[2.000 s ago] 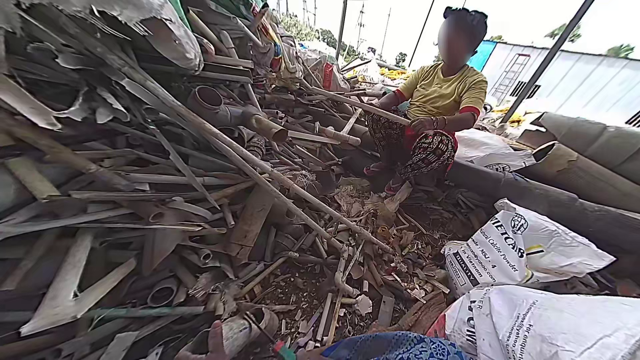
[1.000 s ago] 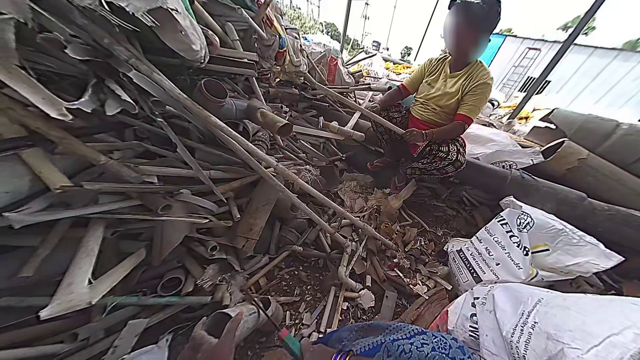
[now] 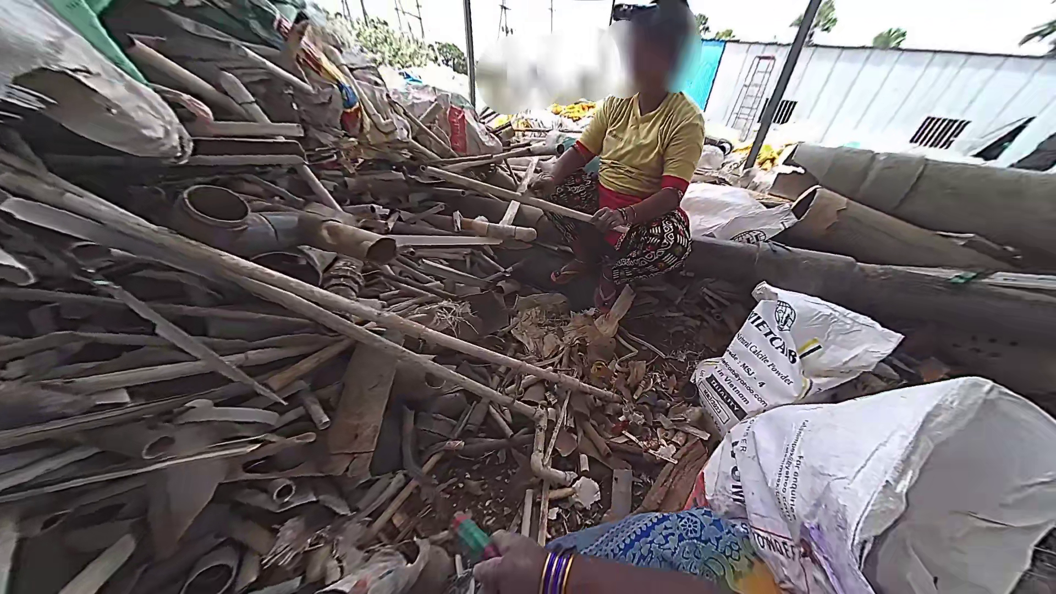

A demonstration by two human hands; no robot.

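Note:
At the bottom centre, my right hand (image 3: 511, 563), with bangles on the wrist, is closed around a tool's green handle with a red end (image 3: 472, 535); the rest of the tool cannot be made out. It is just above scrap pipe pieces and beside a pale broken piece (image 3: 404, 571). My left hand is not visible. Long thin pipes (image 3: 355, 309) slant down across the heap toward the middle. A grey pipe fitting (image 3: 216, 210) lies at upper left, joined to a short brown pipe (image 3: 351, 239). A bent pipe piece (image 3: 544, 458) lies ahead of my right hand.
A person (image 3: 648, 157) in a yellow top squats across the heap, both hands on a long pipe (image 3: 516, 198). White printed sacks (image 3: 784, 355) lie at right, a larger one (image 3: 825, 478) nearer. Large pipes (image 3: 891, 223) lie behind them. Patterned blue cloth (image 3: 660, 540) covers my lap.
My left hand, at a short wide pipe piece at the lower left one second ago, is out of sight. My right hand with the green handle shows more fully at the bottom centre.

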